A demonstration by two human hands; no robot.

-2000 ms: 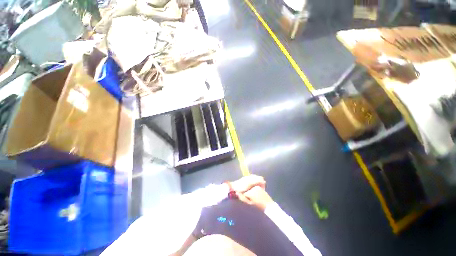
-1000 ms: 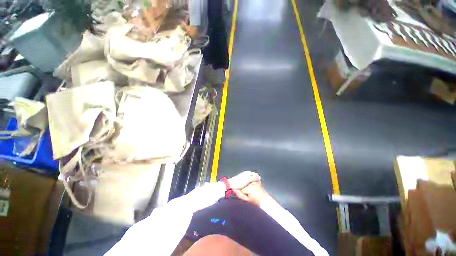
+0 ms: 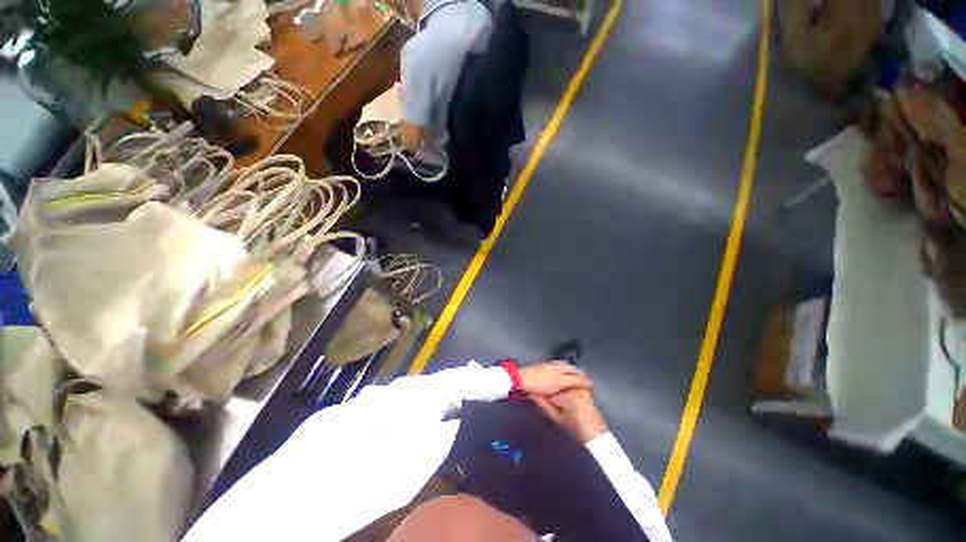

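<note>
My left hand [image 3: 551, 377], with a red wristband [image 3: 513, 378], rests over my right hand [image 3: 575, 409] in front of the dark apron [image 3: 519, 466]. The hands are clasped together and no item shows in them; the space between the palms is hidden. Nearest to me on the left, beige canvas bags [image 3: 138, 275] lie in a pile on a table, some with a yellow strip. Their cord rope handles [image 3: 307, 201] loop up at the back of the pile.
A seated person [image 3: 450, 64] in grey and dark clothes holds a beige bag beside an orange-brown table [image 3: 328, 64]. The dark aisle floor [image 3: 636, 212] runs ahead between yellow lines. A table with a hanging white sheet [image 3: 874, 307] and a cardboard box [image 3: 779, 344] stand on the right.
The view has moved along the aisle and turned left. The seated person and roped bags have come into clear view. My hands stay clasped.
</note>
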